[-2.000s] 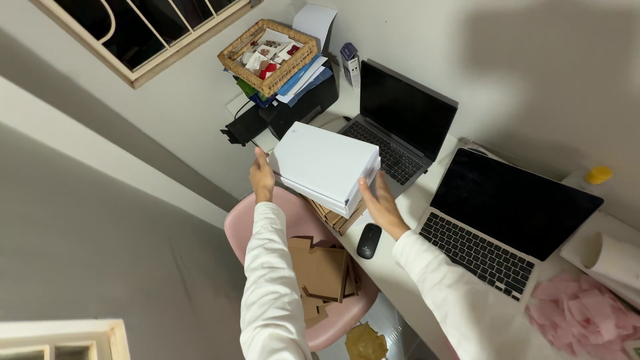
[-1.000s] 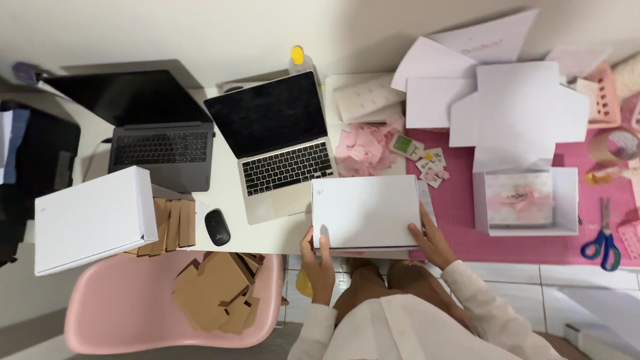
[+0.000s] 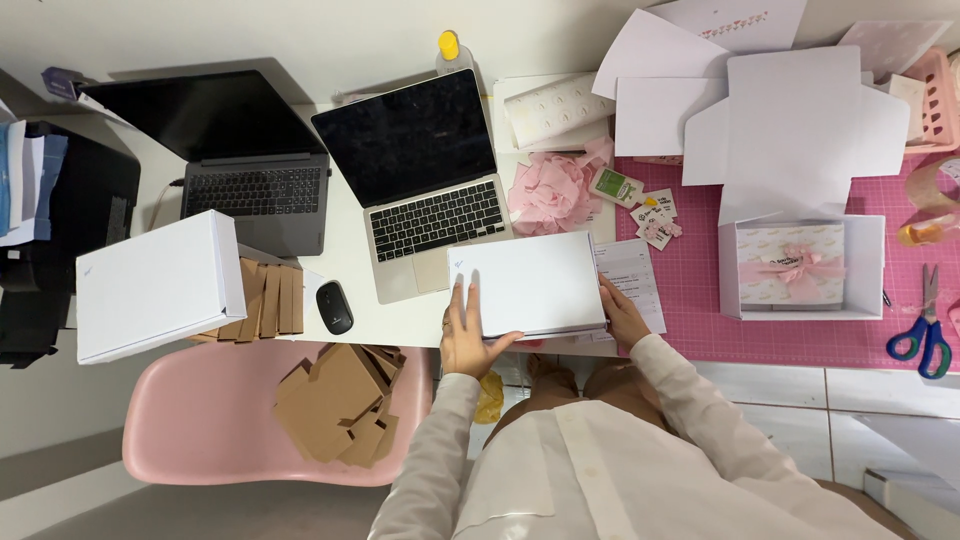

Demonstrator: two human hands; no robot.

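A closed white cardboard box (image 3: 534,286) lies between my hands at the desk's front edge, overlapping the corner of a silver laptop (image 3: 439,225). My left hand (image 3: 471,334) rests on its left front corner, two fingers on the lid. Around its right side curls my right hand (image 3: 621,309), beside a printed sheet (image 3: 634,281). Farther right stands an open white box (image 3: 874,266) holding a patterned wrapped parcel (image 3: 821,244) tied with a pink ribbon bow. Another closed white box (image 3: 157,285) sits at the left on folded brown cardboard (image 3: 271,300).
A black mouse (image 3: 334,307), dark laptop (image 3: 255,202), pink tissue paper (image 3: 551,193) and glue bottle (image 3: 616,186) are on the desk. Blue-handled scissors (image 3: 922,337) lie on the pink cutting mat (image 3: 690,300). Brown cardboard pieces (image 3: 337,405) occupy a pink chair (image 3: 202,420).
Two seconds ago my hands held a white box above the chair side; now they hold one before the silver laptop, with another left on the brown cardboard. The view has swung right.
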